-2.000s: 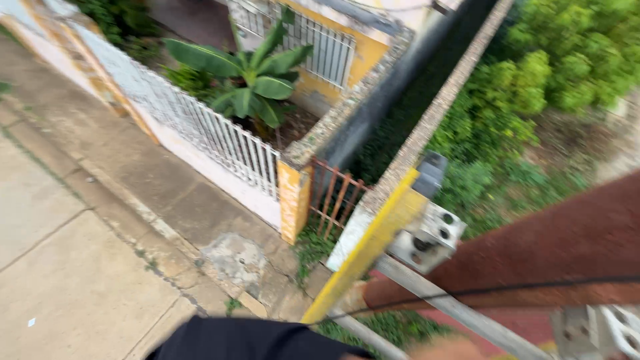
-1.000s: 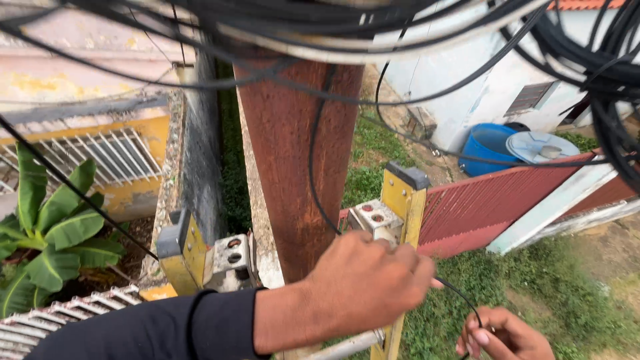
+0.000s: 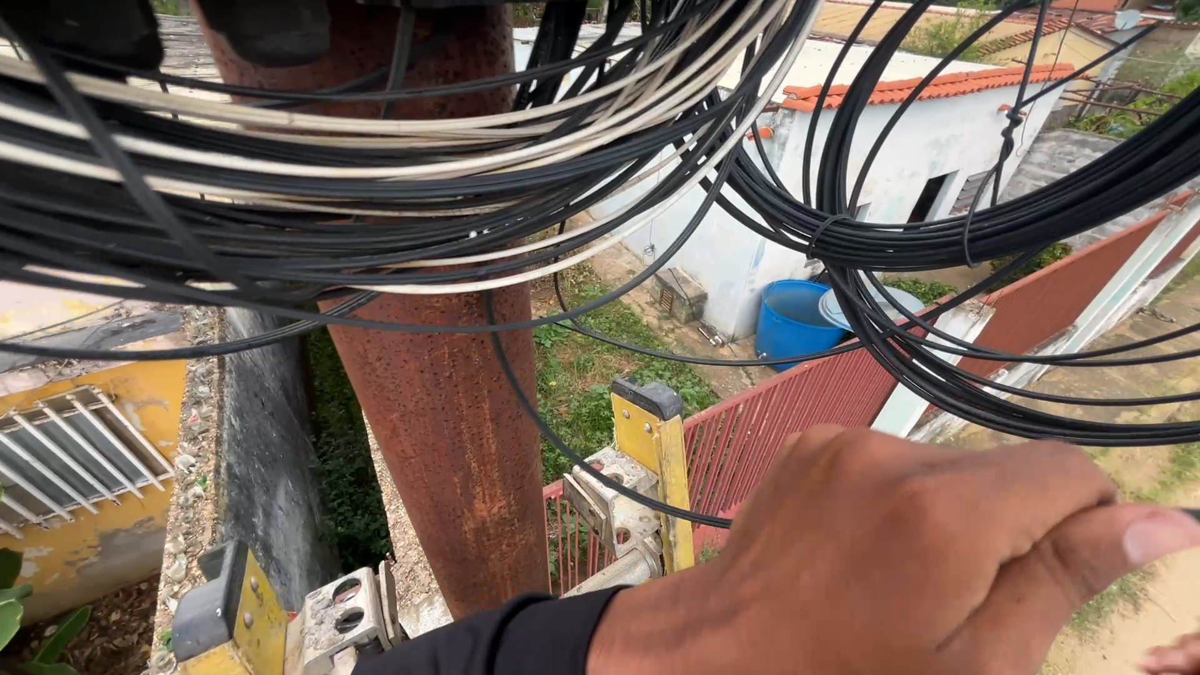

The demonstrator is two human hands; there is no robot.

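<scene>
My left hand (image 3: 872,553), its arm in a black sleeve, is closed around a thin black cable (image 3: 553,431) at the lower right. The cable hangs from the coiled bundle in front of the rusty metal pole (image 3: 450,450) and curves down into my fist; a dark end or stretch shows past my thumb at the right edge. Only some fingertips of my right hand (image 3: 1174,656) show in the bottom right corner, and what they hold is hidden. Thick coils of black and white cable (image 3: 394,169) cross in front of the pole above my left hand.
Yellow ladder rails (image 3: 677,469) with black caps and metal brackets stand by the pole. More black cable coils (image 3: 872,244) hang at the right. Far below are a red metal fence (image 3: 797,403), a blue barrel (image 3: 797,323) and a wall topped with broken glass (image 3: 192,469).
My left hand has moved right, away from the pole, and is still closed on the black cable. My right hand has mostly left the view. The view has turned up toward the coils.
</scene>
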